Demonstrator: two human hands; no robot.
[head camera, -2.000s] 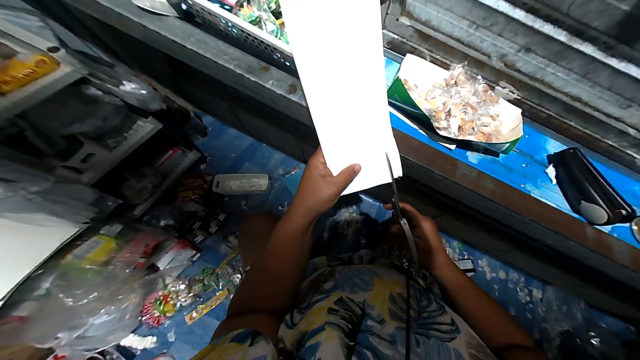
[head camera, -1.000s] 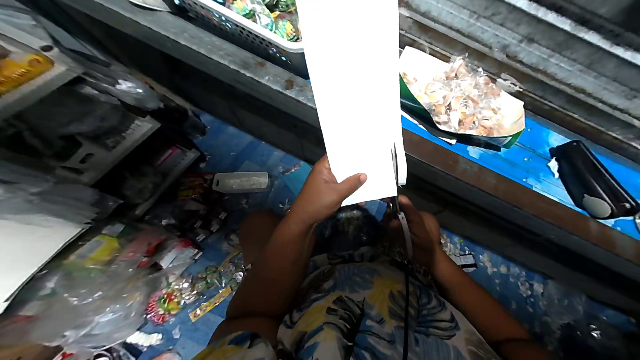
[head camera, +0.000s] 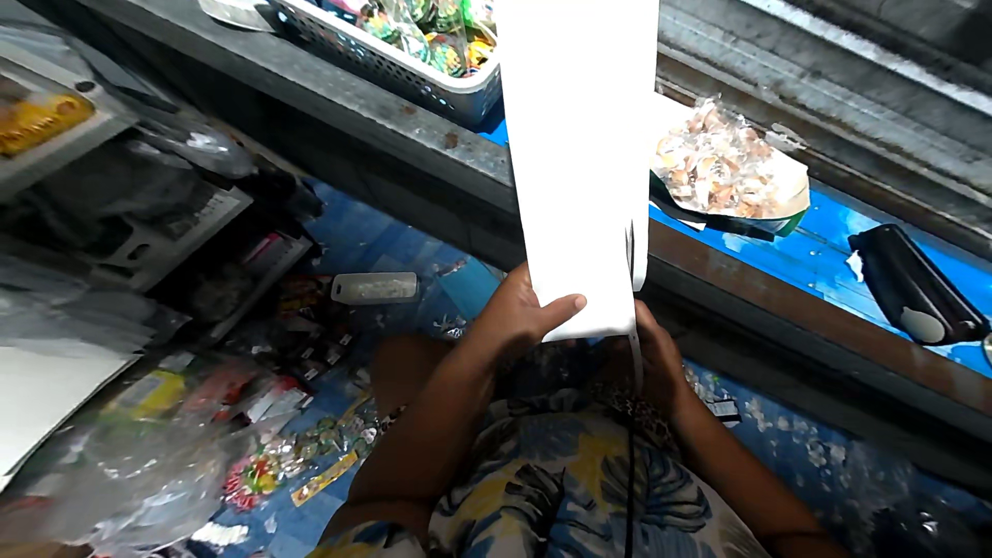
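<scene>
My left hand (head camera: 535, 314) grips the near left corner of a long white sheet of paper or card (head camera: 581, 155), its thumb on top. My right hand (head camera: 659, 349) is at the sheet's near right corner, closed on scissors (head camera: 630, 248) whose blades lie in a cut running along the right side. A narrow strip (head camera: 642, 256) stands partly apart from the sheet to the right of the blades. The scissors' handles are mostly hidden by the hand and the paper.
A plastic basket (head camera: 473, 93) of wrapped sweets stands on the ledge at the top. Right of the sheet are a tray of small wrapped pieces (head camera: 728, 170) and a black case (head camera: 914, 283). Shelves (head camera: 178, 240) stand left; plastic bags (head camera: 147, 457) and packets lie on the floor.
The scissors have moved farther up along the sheet's right side, and the cut has grown longer. The strip now stands apart from the sheet. My left hand keeps its hold on the corner.
</scene>
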